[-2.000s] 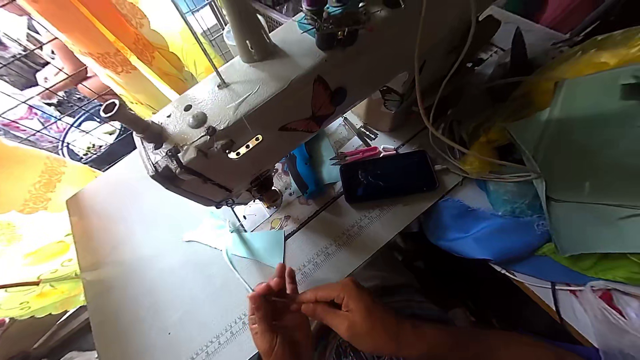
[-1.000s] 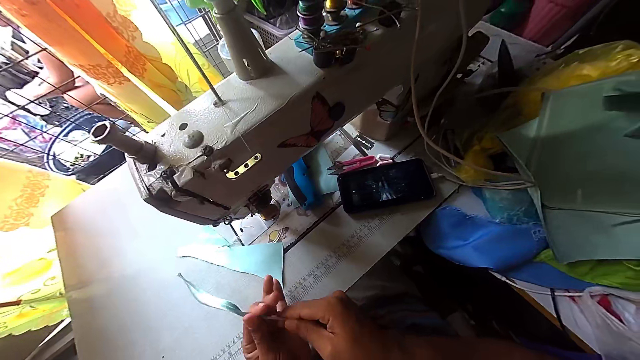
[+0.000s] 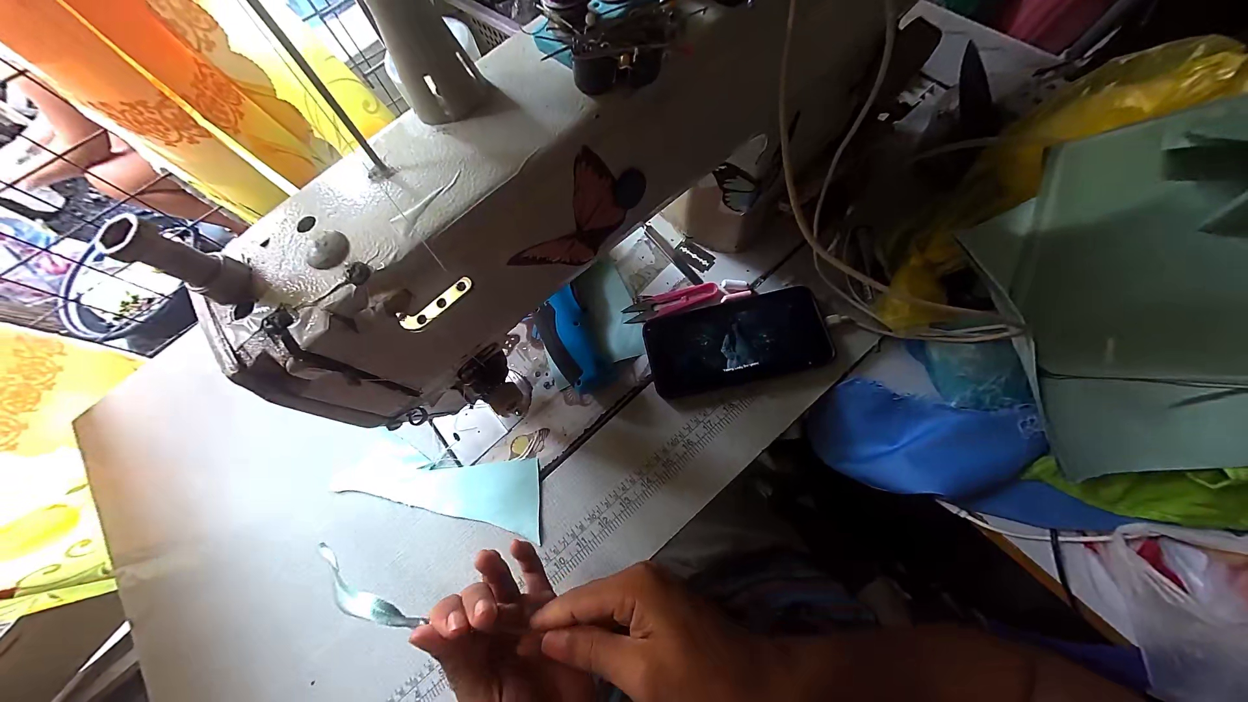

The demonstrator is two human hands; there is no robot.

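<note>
My left hand is at the bottom centre, palm up, with a narrow pale green fabric strip pinched between thumb and finger; the strip's loose end lies out to the left over the table. The thumb and fingertips of my right hand are pinched together at my left fingers; whatever lies between them is too small to tell. Just beyond my hands a pale aqua fabric piece lies flat, its far side at the needle area of a sewing machine. A printed ruler scale runs along the table's near edge.
A lit phone lies right of the needle area, beside pink-handled thread snips and a blue object. White cables hang at the machine's right. Green fabric, blue cloth and yellow plastic are heaped at right.
The strip first reached from my hand up to the aqua piece; now its end lies apart from that piece, farther left. The phone screen has brightened. Both hands stay together.
</note>
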